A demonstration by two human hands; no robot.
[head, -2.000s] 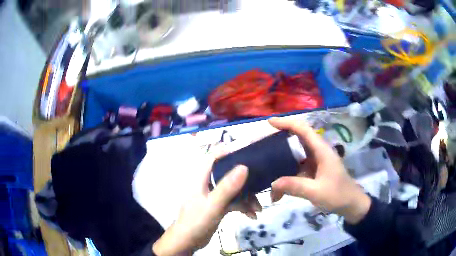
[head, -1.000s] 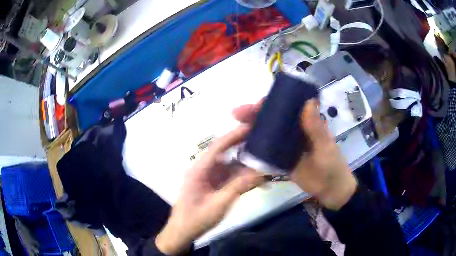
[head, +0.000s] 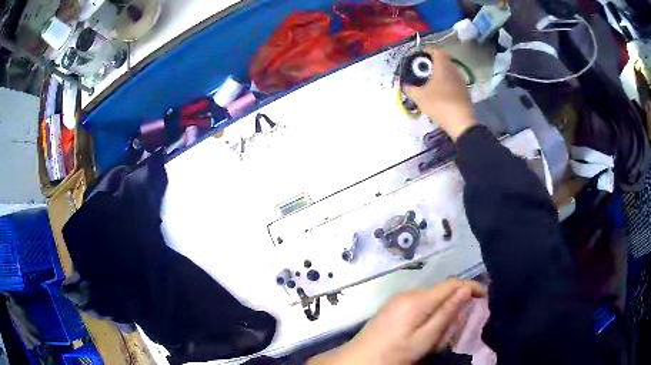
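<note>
My right hand (head: 444, 93) is reached out to the back of the table, its fingers around a dark thread cone (head: 409, 74). The cone's round end with a white ring faces me. My left hand (head: 414, 319) is low at the table's front edge, fingers together and pointing right; whether a thin thread is between them cannot be seen. A white sewing machine (head: 342, 221) lies between the hands, with dark knobs on it. A pink cloth (head: 474, 329) hangs by my left fingertips.
A black garment (head: 128, 249) drapes over the table's left side. A blue trough (head: 207, 82) behind holds red cloth (head: 296, 53) and small pink spools (head: 240, 105). Dark snips (head: 265, 122) lie near the trough. Blue baskets (head: 28, 249) stand at far left; white straps (head: 594, 165) are at right.
The cone was between both hands; my right hand has carried it to the back of the table. My left hand has let go of it and moved down to the front edge.
</note>
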